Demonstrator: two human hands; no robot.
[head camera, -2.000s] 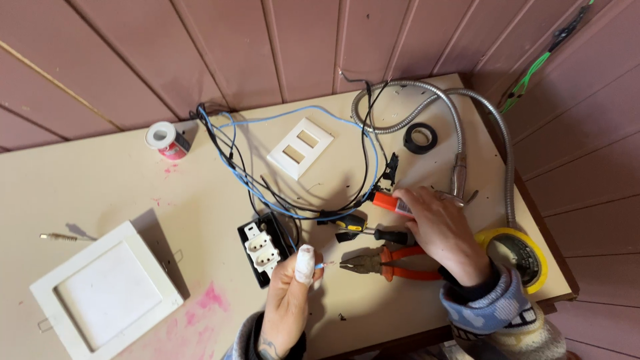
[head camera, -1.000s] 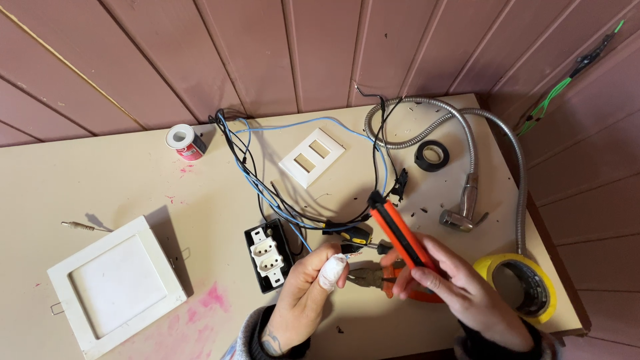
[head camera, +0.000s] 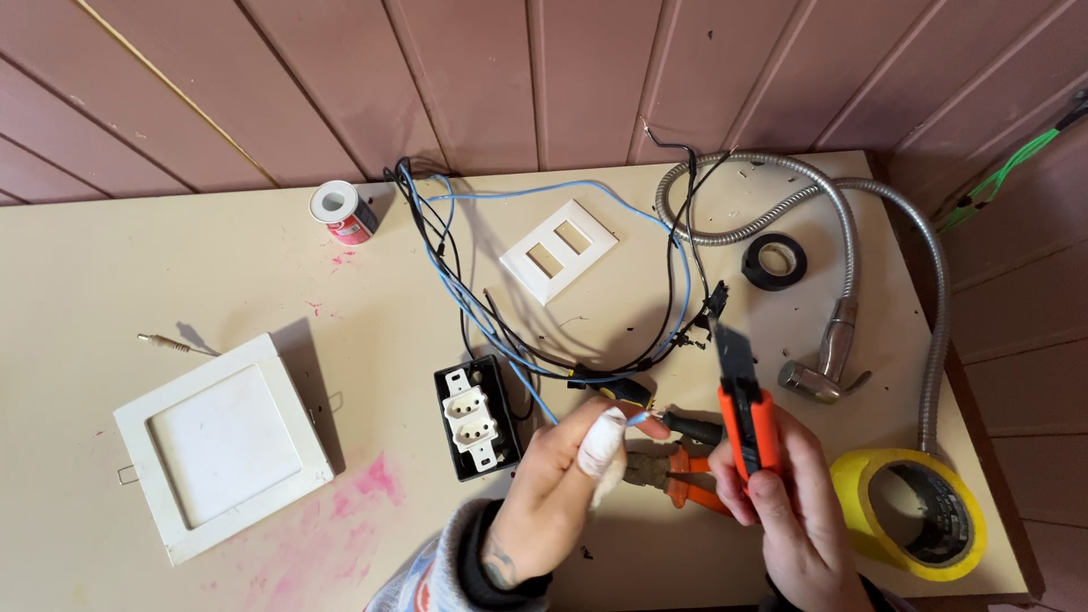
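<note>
My left hand (head camera: 557, 484), its thumb wrapped in white bandage, pinches the end of a blue electrical wire (head camera: 636, 419). An orange utility knife (head camera: 750, 425) is in my right hand (head camera: 799, 501), its blade extended and pointing up. Left of my left hand lies a black electrical box with white sockets (head camera: 470, 418). Under and between the hands are orange-handled pliers (head camera: 678, 478), a yellow-and-black tool (head camera: 616, 387) and a black-handled tool (head camera: 693, 427), partly hidden. Black and blue wires (head camera: 476, 314) loop behind them.
A white double-opening faceplate (head camera: 558, 252), black tape (head camera: 773, 261) and a spool (head camera: 342, 212) lie farther back. A square white light panel (head camera: 225, 446) is at left. At right are a metal hose with a spray head (head camera: 837, 353) and a yellow tape roll (head camera: 960, 557).
My right hand has raised the utility knife off the tools, and its blade now shows extended. My left hand still pinches the wire. The view has shifted slightly.
</note>
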